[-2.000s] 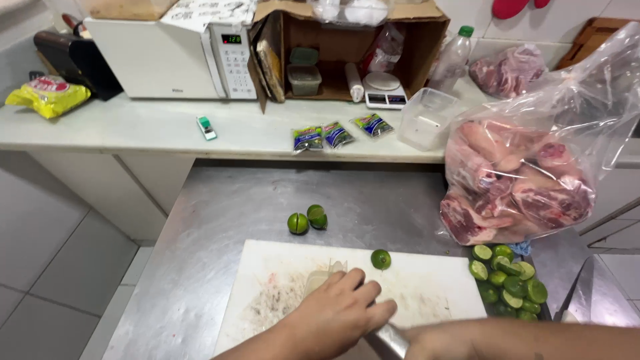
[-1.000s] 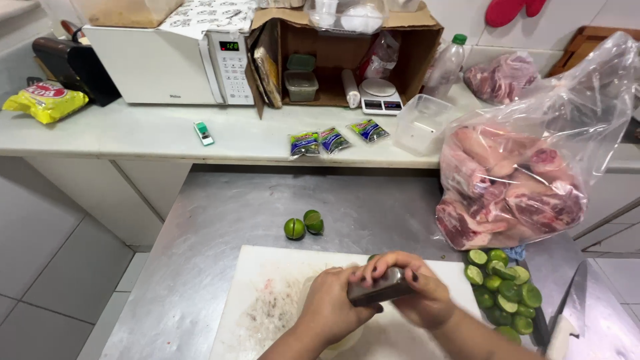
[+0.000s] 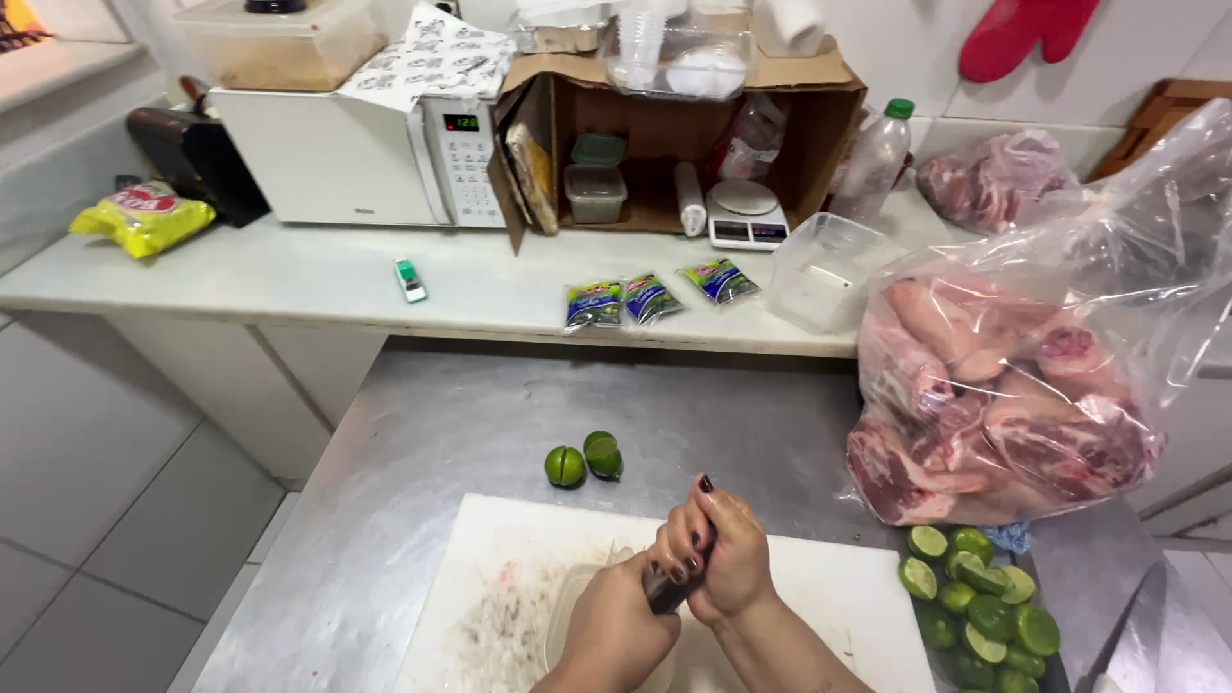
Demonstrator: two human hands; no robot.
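Both my hands close around a dark metal squeezer, probably for citrus, above the white cutting board. My left hand wraps its lower part and my right hand grips it from the right. Whether fruit is inside is hidden by my fingers. Beneath my left hand, a translucent plastic container stands on the board, mostly covered. Two cut limes, one beside another, lie on the steel table behind the board. Several lime halves are piled in a dark tray at the right.
A clear bag of raw meat stands at the right, with a knife in front of it. On the rear counter are a microwave, seasoning packets, a kitchen scale and an empty-looking plastic tub.
Two seconds ago a lime lay at the board's back edge, near my hands; it no longer shows there. My hands have since come together around the squeezer, now more upright than one second ago.
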